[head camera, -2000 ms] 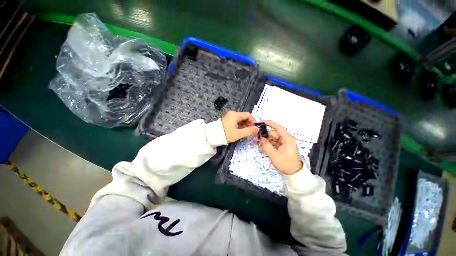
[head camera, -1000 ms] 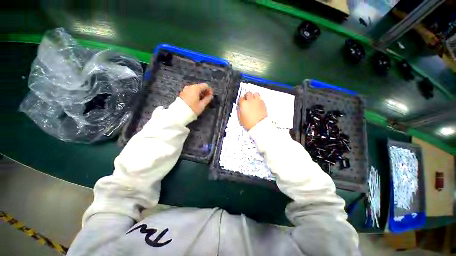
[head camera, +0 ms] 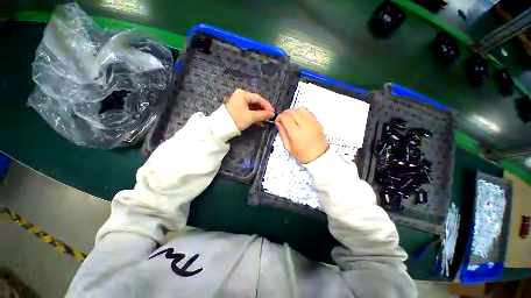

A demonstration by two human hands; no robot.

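Note:
My left hand (head camera: 249, 110) is over the right side of the left tray (head camera: 201, 87), its fingertips pinched around a small dark piece, mostly hidden, likely a black plastic housing. My right hand (head camera: 301, 134) is over the left edge of the middle tray, its fingertips meeting the left ones; what they pinch is too small to tell. The middle tray holds aligned white strips (head camera: 340, 119) in its upper part and loose white strips (head camera: 288, 177) below. The right tray (head camera: 439, 125) holds a pile of black housings (head camera: 402, 163).
A clear plastic bag (head camera: 96, 81) with black parts lies left of the trays. Long white sticks (head camera: 449, 238) and a blue bin of white pieces (head camera: 488, 218) are at the far right. Behind the trays, a green conveyor carries round black units (head camera: 387, 18).
The right hand has left the aligned white strips and come to the left hand. The left hand has moved right to meet it. The view has also shifted slightly.

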